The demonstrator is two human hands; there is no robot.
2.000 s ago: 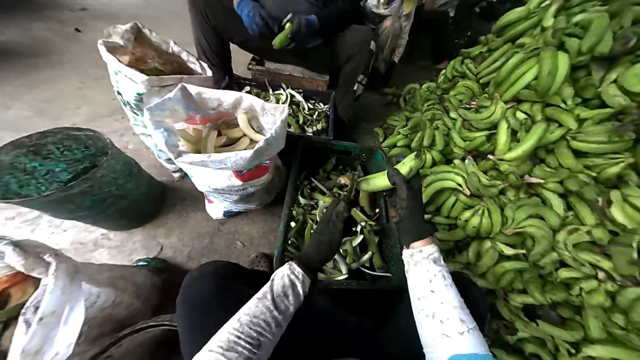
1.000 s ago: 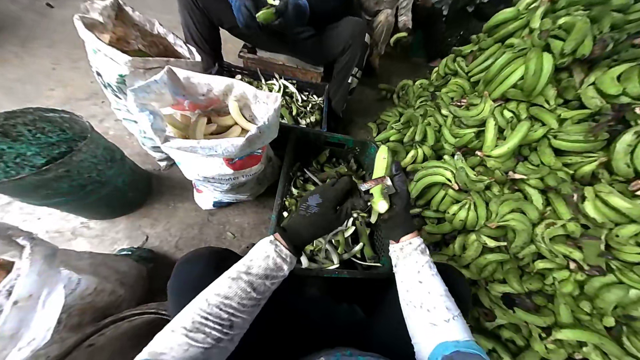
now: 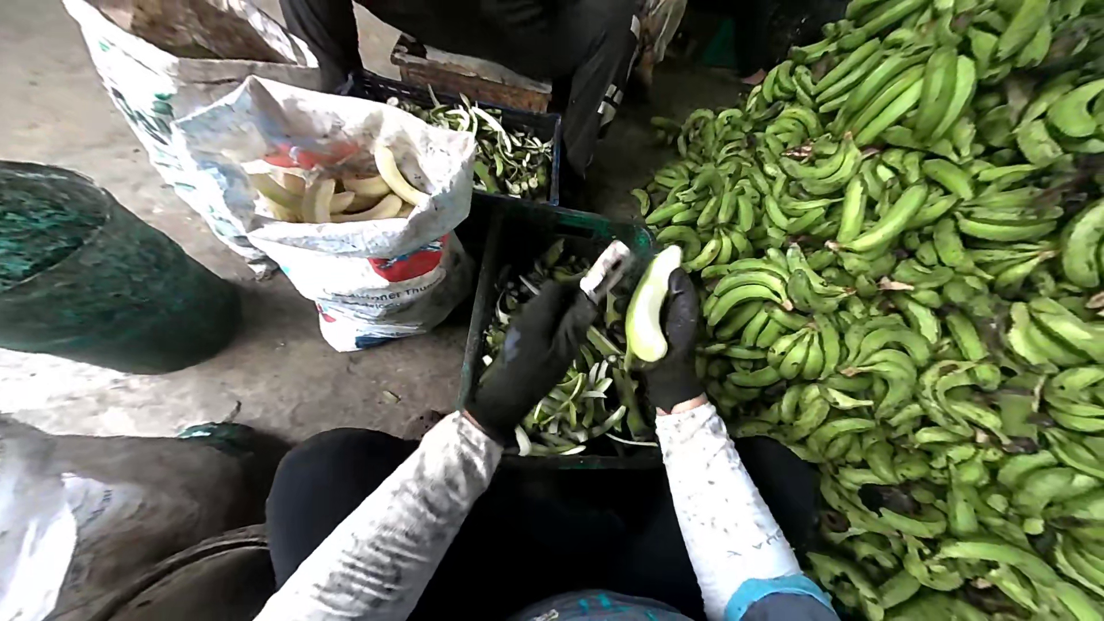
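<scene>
My right hand [image 3: 677, 345], in a dark glove, grips a mostly peeled plantain [image 3: 650, 306], pale with some green on it, held nearly upright. My left hand [image 3: 533, 349], gloved too, is closed on a peeler-like tool [image 3: 605, 269] with a light-coloured end, a little left of the plantain and apart from it. Both hands are over a dark green plastic crate [image 3: 473, 345] holding green and white peel strips [image 3: 573, 401]. A white woven sack [image 3: 345, 272] with peeled plantains [image 3: 371, 194] stands left of the crate.
Green plantains [image 3: 871, 345] lie heaped along the right. A second crate [image 3: 555, 159] of peels stands ahead, near a seated person's dark-trousered legs [image 3: 595, 78]. A green bin [image 3: 112, 276], another open sack [image 3: 142, 95] and a dirty sack [image 3: 147, 492] stand at left.
Two seconds ago the plantain was still largely green; now most of its visible side is pale. The tool was against it a second ago and is now apart from it.
</scene>
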